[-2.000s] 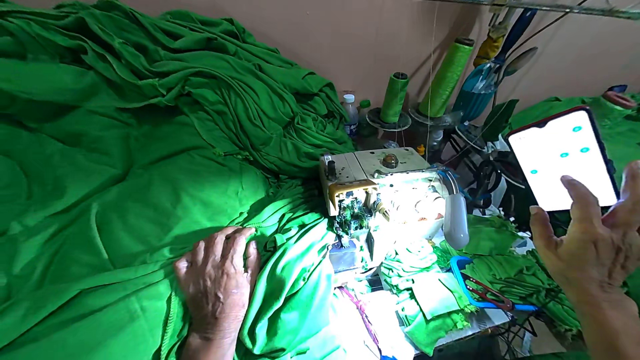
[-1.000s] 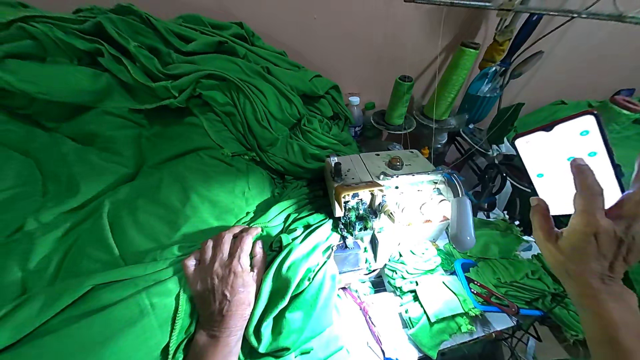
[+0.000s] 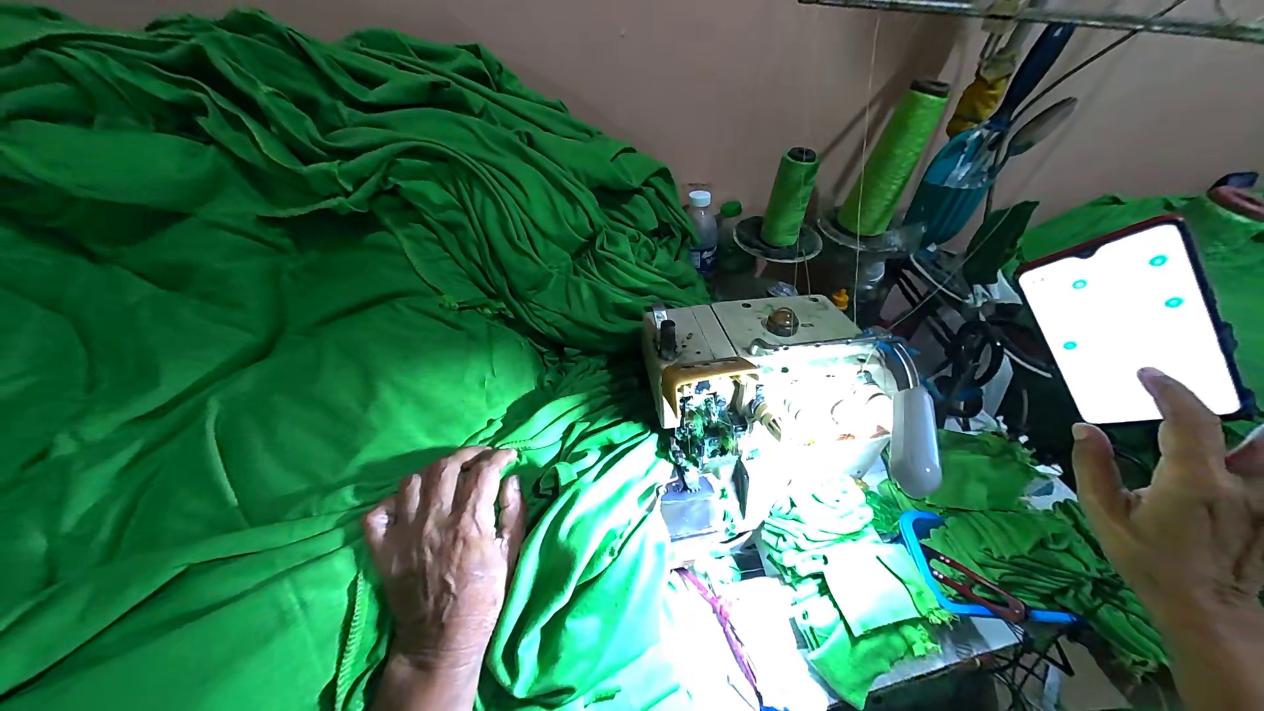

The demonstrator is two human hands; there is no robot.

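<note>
My left hand (image 3: 449, 553) rests palm down on a large heap of green fabric (image 3: 247, 395), left of a sewing machine. The fabric runs up against the left side of the overlock-type sewing machine (image 3: 780, 395), whose front glows under a white lamp (image 3: 914, 441). On the right, a smartphone (image 3: 1136, 326) stands tilted with a bright white screen showing several blue-green dots. My right hand (image 3: 1180, 494) is at its lower part, the index fingertip at the screen and the thumb apart at the lower edge. Nothing is seen held in the right hand; what supports the phone is hidden.
Two green thread cones (image 3: 790, 202) stand behind the machine, near small bottles (image 3: 702, 232). Green fabric scraps (image 3: 1037, 553) and blue-handled scissors or snips (image 3: 973, 583) lie at the machine's right. A metal bar (image 3: 1037, 14) crosses the upper right.
My right index finger has moved lower on the phone's screen, and the dots on it are arranged differently. My left hand stays on the green fabric.
</note>
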